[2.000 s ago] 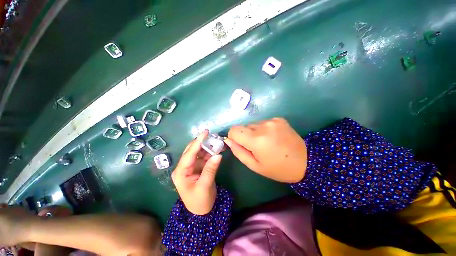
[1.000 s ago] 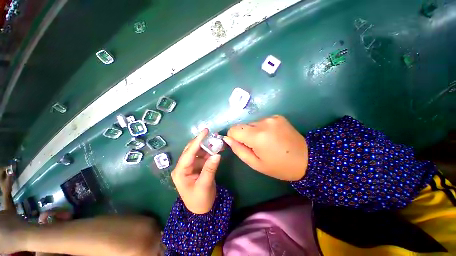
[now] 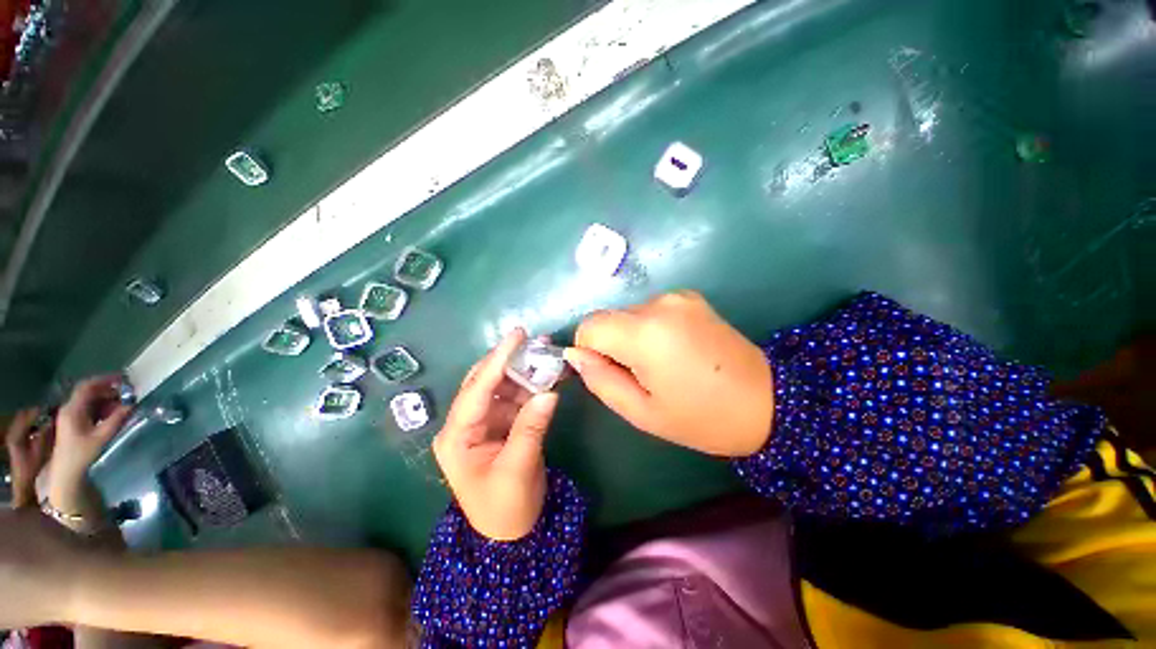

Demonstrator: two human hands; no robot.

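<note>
My left hand (image 3: 498, 444) holds a whitish rounded-square plastic housing (image 3: 536, 366) between thumb and fingers. My right hand (image 3: 678, 373) is at the housing's right edge, thumb and index finger pinched together at a small pale tip; what it holds is mostly hidden by the fingers. Several housings with green centres (image 3: 383, 301) lie to the left of my hands. A white cover (image 3: 601, 251) and another with a dark slot (image 3: 680, 166) lie beyond my hands.
A green circuit board (image 3: 847, 143) lies at upper right. A pale rail (image 3: 418, 184) separates the worktop from the belt, which carries spaced units (image 3: 247, 167). A black pad (image 3: 213, 482) and a neighbour's arms (image 3: 216, 593) are at lower left.
My hands have barely moved and keep the housing. The belt units have moved down and left. The neighbour's hands have come up near the rail at left.
</note>
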